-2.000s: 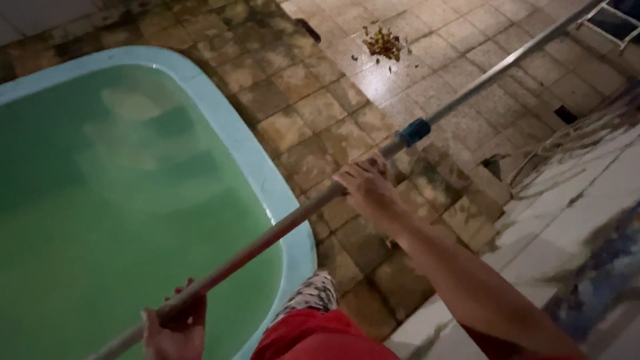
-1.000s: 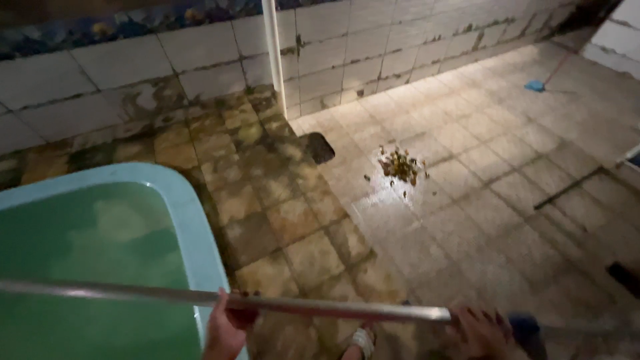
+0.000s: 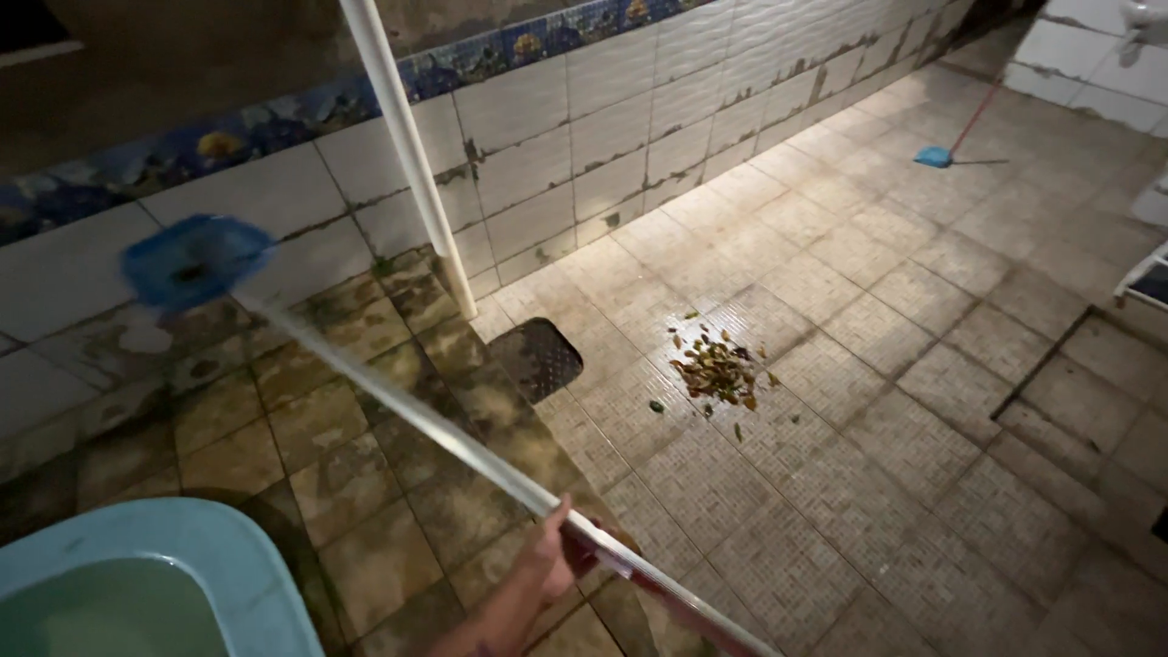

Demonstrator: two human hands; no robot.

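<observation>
My left hand [image 3: 558, 557] is closed around a long metal pole [image 3: 438, 429] that crosses the view from upper left to bottom right. At the pole's far end a blue skimmer net [image 3: 196, 262], blurred, hangs in front of the tiled wall, with something small and dark in its middle. My right hand is out of view, and the pole's near end runs past the bottom edge. A pile of wet leaves [image 3: 721, 370] lies on the floor tiles, to the right of the pole and away from it.
The light-blue rim of a pool [image 3: 260, 575] with greenish water fills the lower left. A white upright pipe [image 3: 411, 155] stands by the wall, near a dark drain grate [image 3: 537, 359]. Farther off are a blue dustpan [image 3: 933, 157] and, right, a white rack [image 3: 1145, 274].
The pole has swung from lying across the pool to pointing up and left, and its blue net has come into view. My right hand has left the view. The view has shifted toward the wall.
</observation>
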